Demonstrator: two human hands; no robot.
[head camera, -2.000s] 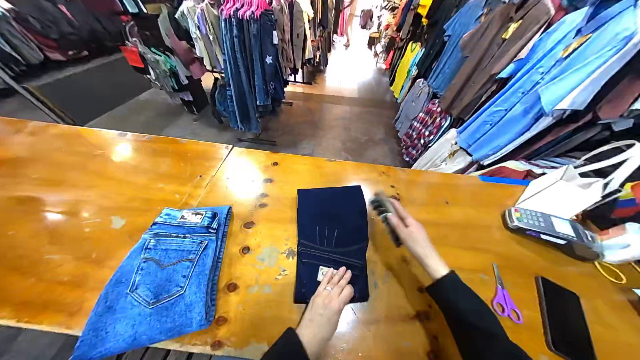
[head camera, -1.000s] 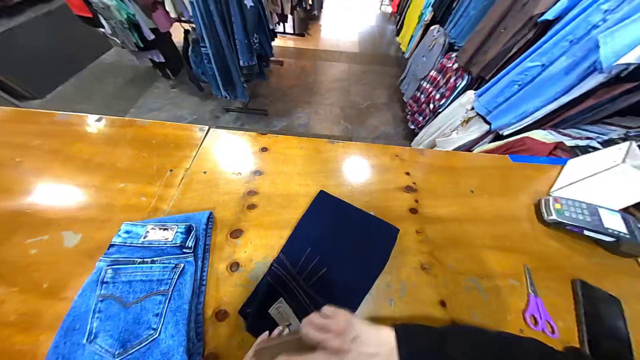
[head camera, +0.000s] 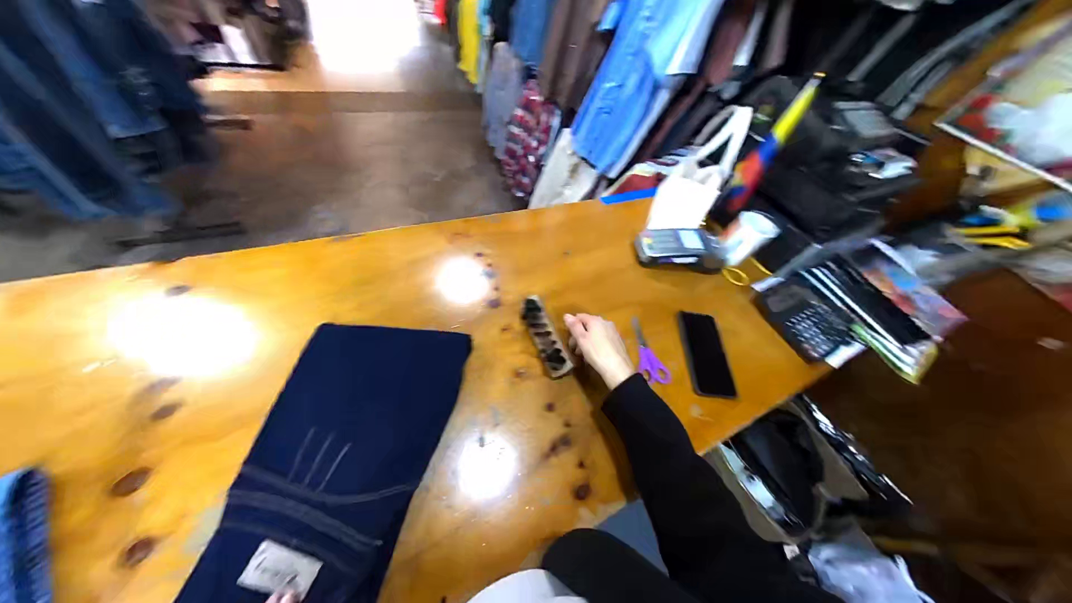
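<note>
Folded dark navy jeans (head camera: 360, 419) lie on the varnished wooden counter (head camera: 293, 280), their waistband and pale patch (head camera: 280, 569) toward the bottom edge. Only a fingertip or two of my left hand (head camera: 285, 595) show, touching the jeans at the patch; the rest is cut off by the frame. My right hand (head camera: 600, 345) rests on the counter, fingers bent, just right of a brush-like thing with dark tufts (head camera: 546, 337). Whether its fingers hold anything cannot be told. Purple-handled scissors (head camera: 651, 362) lie beside that hand. Lighter blue jeans (head camera: 25, 536) are partly in view at the far left.
A black phone (head camera: 708, 353) lies right of the scissors, near the counter's edge. Farther back stand a card terminal (head camera: 677, 247) and a white bag (head camera: 688, 193). A desk telephone (head camera: 808, 322) sits at the right. Clothes hang on racks beyond the counter.
The view has swung to the right. My right hand has moved from the navy jeans to beside the brush-like thing. Two seconds ago that hand held a dark object above the counter.
</note>
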